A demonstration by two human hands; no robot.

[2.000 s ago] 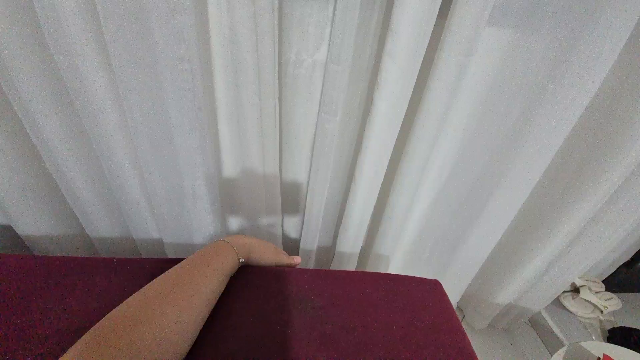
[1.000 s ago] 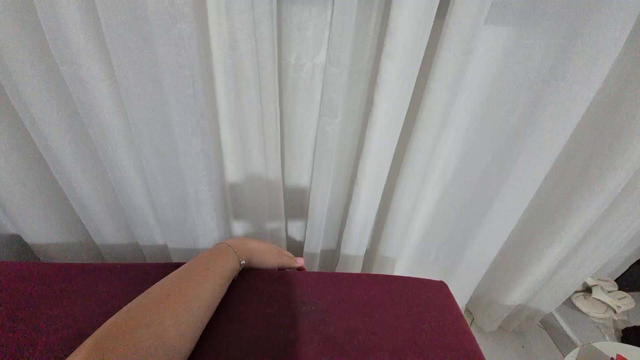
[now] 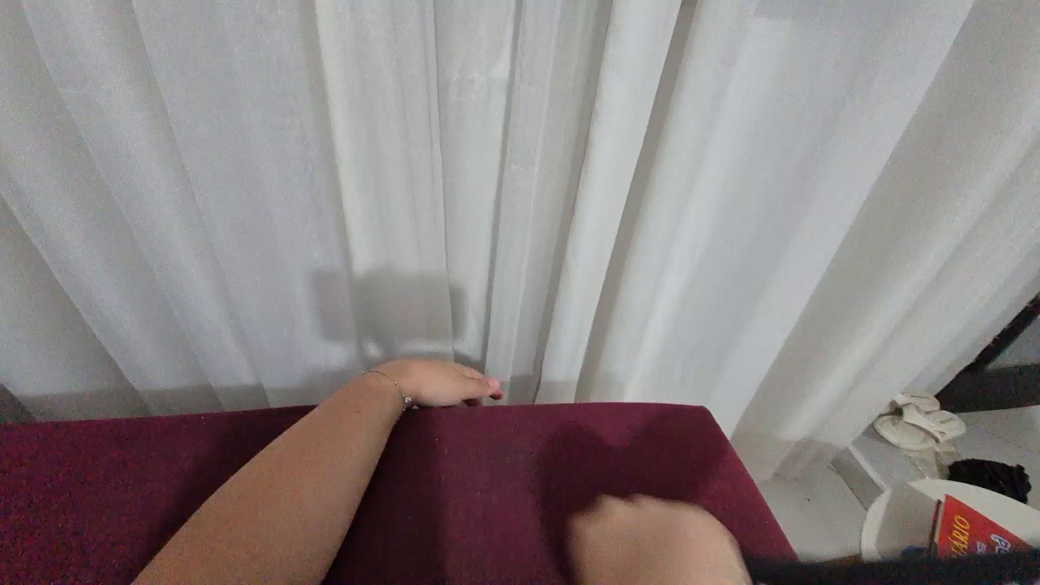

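Note:
My left hand (image 3: 439,383), with a thin bracelet at the wrist, reaches over the far edge of a dark red upholstered seat or backrest (image 3: 487,487). Its thumb points right; the other fingers are mostly hidden behind the edge, so whether they grip anything does not show. A white curtain (image 3: 390,203) hangs in folds just beyond that hand. My right hand (image 3: 650,536) is blurred at the bottom, over the right part of the red upholstery, its fingers seemingly curled; nothing can be made out in it.
On the right, a round white container or small table (image 3: 890,516) bears a red book or booklet (image 3: 979,528) with writing. White sandals (image 3: 918,422) lie behind it, beside a dark bundle (image 3: 990,478). A dark bar (image 3: 991,388) juts in at the right edge.
My right hand has come into view at the bottom, where neither earlier frame shows it. My left hand stays at the far edge of the upholstery.

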